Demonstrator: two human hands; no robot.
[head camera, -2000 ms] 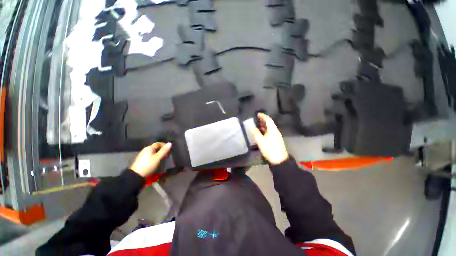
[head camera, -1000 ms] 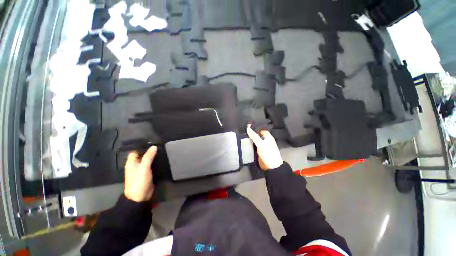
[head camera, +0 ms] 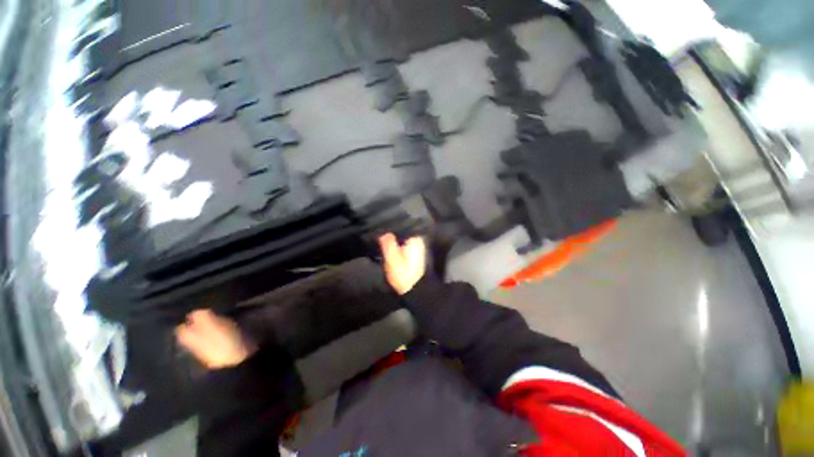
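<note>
A stack of black cut pieces (head camera: 308, 308) lies across the table's near edge, in front of my body, blurred by motion. Its far side shows several long dark edges, and a thin pale line lies on it. A grey rectangle (head camera: 359, 350) is on the side nearest me, partly hidden by my sleeve. My left hand (head camera: 214, 339) holds the stack's left end, fingers partly hidden. My right hand (head camera: 403, 261) holds its right end, thumb and finger showing on top.
Grey empty areas lie between black skeleton waste strips (head camera: 418, 120) on the bed. White jagged scraps (head camera: 165, 170) lie at the left. Another black stack (head camera: 576, 183) lies at the right edge, above an orange strip (head camera: 562, 254). A metal-frame cart (head camera: 745, 147) stands at the right.
The view has turned. The stack has tilted, its far edges now showing as layers, and has come closer to my body. Both hands have moved with it; the grey rectangle is now partly covered.
</note>
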